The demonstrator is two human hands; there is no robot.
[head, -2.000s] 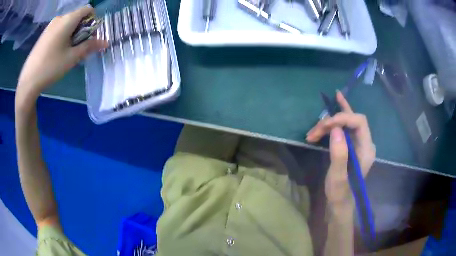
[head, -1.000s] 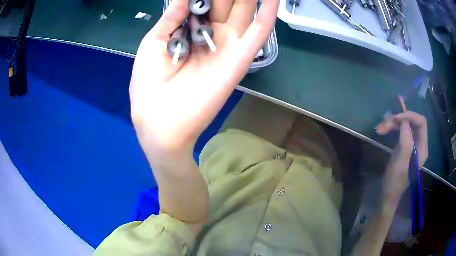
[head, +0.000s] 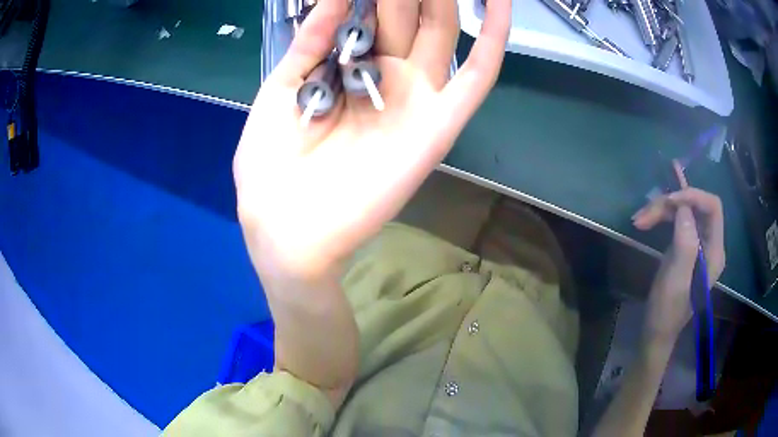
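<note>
My left hand is raised palm up close to the camera and holds three metal cylinders. Their dark round ends face me, each with a thin white rod sticking out. The fingertips are cut off by the top edge. My right hand is at the bench edge on the right, closed around blue-handled tweezers whose handle hangs down; their tip is too blurred to make out. A clear plastic box is mostly hidden behind my left hand.
A white plastic tray with loose cylinders is at the top right. A blurred blue pen lies beyond my right hand. Small white scraps and a black cable are at the left. A blue bin is below.
My left hand has come from the clear box to in front of me with cylinders in it. In the last second it shifted slightly down and right. My right hand keeps the tweezers.
</note>
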